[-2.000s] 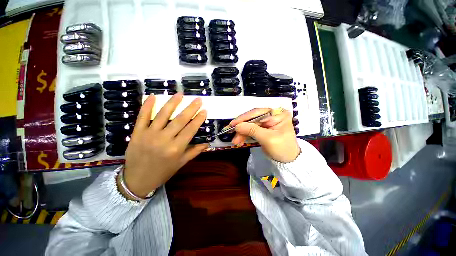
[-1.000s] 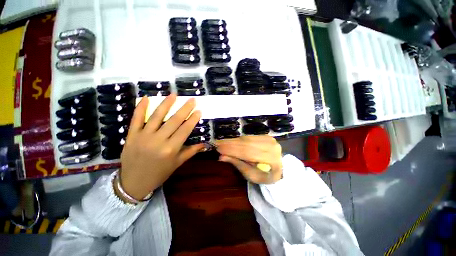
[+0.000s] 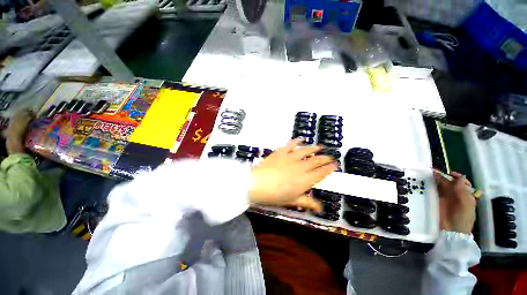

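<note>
My left hand [image 3: 292, 176] lies flat with its fingers apart over the left end of a white strip [image 3: 364, 187]. The strip lies across columns of glossy black housings [image 3: 394, 223] in the white tray [image 3: 420, 138]. My right hand [image 3: 457, 201] is at the tray's right edge. Thin tweezers are in it: a tip shows beside the fingers and the yellow end [image 3: 477, 194] beyond them. Its hold on the tray edge is partly hidden. Two black columns [image 3: 330, 130] stand farther back. Tiny black parts [image 3: 415, 185] lie at the tray's right.
Silver-looking housings [image 3: 232, 121] sit at the tray's upper left. A second white tray [image 3: 511, 155] with a black stack [image 3: 505, 222] is at right. Another person's hand [image 3: 20, 129] is at the far left by printed board [image 3: 92, 129]. A blue box [image 3: 323, 14] stands beyond the bench.
The view has swung left, showing another person and more of the bench. My right hand has moved from the housings' near edge to the tray's right edge. My left hand remains over the strip.
</note>
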